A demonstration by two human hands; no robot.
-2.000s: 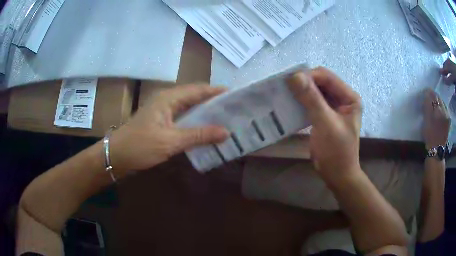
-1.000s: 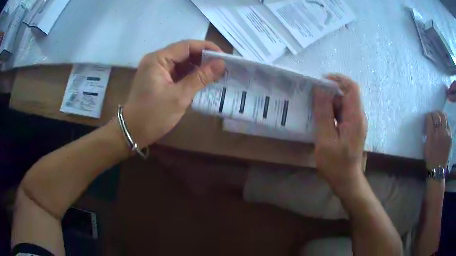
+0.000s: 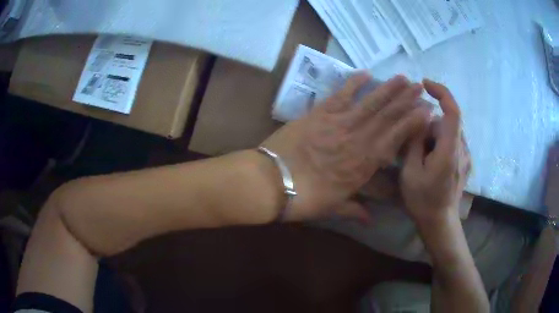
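Observation:
A folded instruction sheet (image 3: 306,76) lies near the table's front edge, with its printed left end showing and the rest hidden under my hands. My left hand (image 3: 349,143) lies flat across it, palm down with fingers extended, slightly blurred. My right hand (image 3: 438,153) is at the sheet's right end with its fingers bent, touching or close to my left fingertips. Whether the right fingers grip the paper is hidden.
Unfolded sheets (image 3: 368,30) lie fanned on the white foam (image 3: 505,110) behind my hands. A folded leaflet (image 3: 113,76) lies on a brown carton (image 3: 165,92) at left. Another person's arm (image 3: 539,275) is at the right edge.
The sheet was held up between both hands and is now down at the table edge. My left hand has moved right and lies flat over it. The view has shifted.

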